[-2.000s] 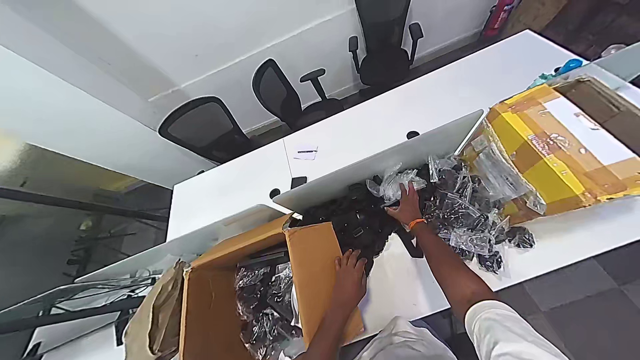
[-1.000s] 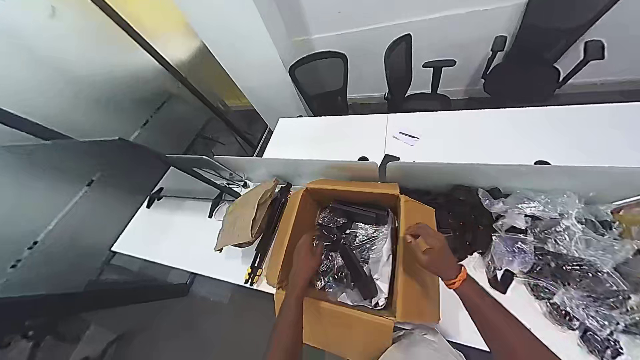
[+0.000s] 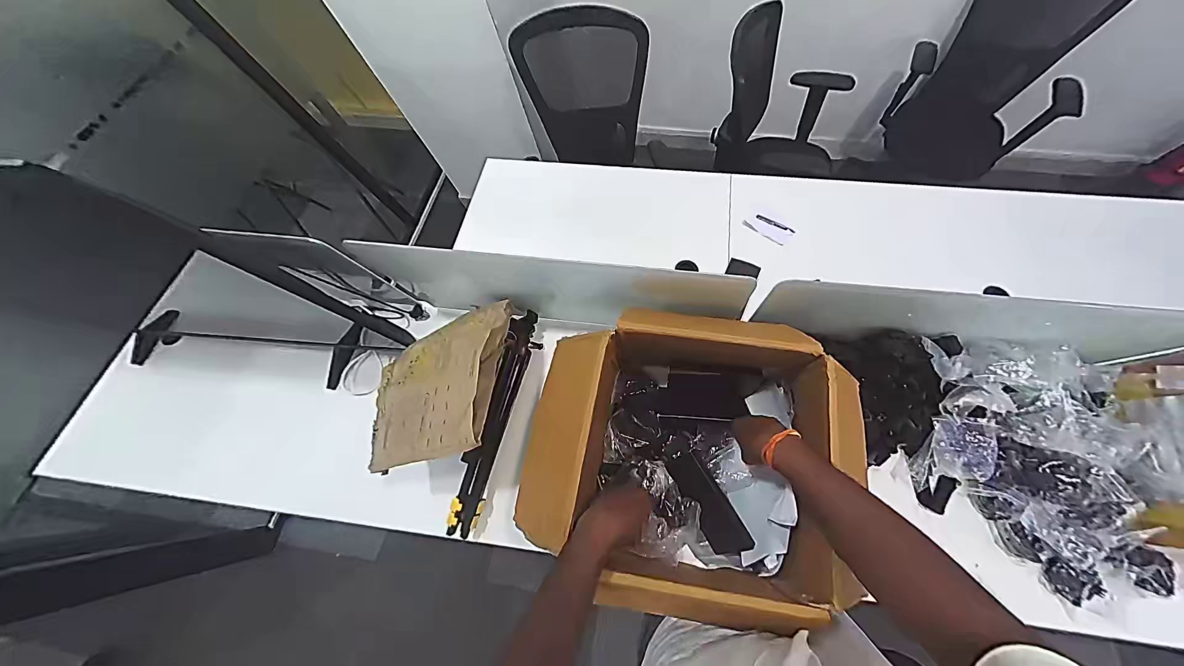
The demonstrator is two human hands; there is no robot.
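Both of my hands are inside an open cardboard box [image 3: 566, 444] on the white desk. My left hand [image 3: 622, 514] is low at the box's left side, against items in clear plastic wrap [image 3: 661, 504]; its fingers are hidden. My right hand [image 3: 757, 438], with an orange band at the wrist, touches the end of a black flat item [image 3: 698, 398] in the upper part of the box; whether it grips it I cannot tell. A long black bar-shaped item [image 3: 710, 499] lies slanted below, beside white papers or sheets [image 3: 766, 518].
Left of the box lie a folded tripod [image 3: 495, 425] and a brown paper packet [image 3: 435, 398]. To the right are a black tangled heap [image 3: 888, 388] and plastic-wrapped black items [image 3: 1054, 462]. A low partition [image 3: 555, 289] runs behind; black chairs [image 3: 592, 83] stand beyond the far desk [image 3: 592, 208].
My right hand has moved from the heap of wrapped items to the box's right side, then down inside it. My left hand has gone from the box flap into the box. The view has swung left.
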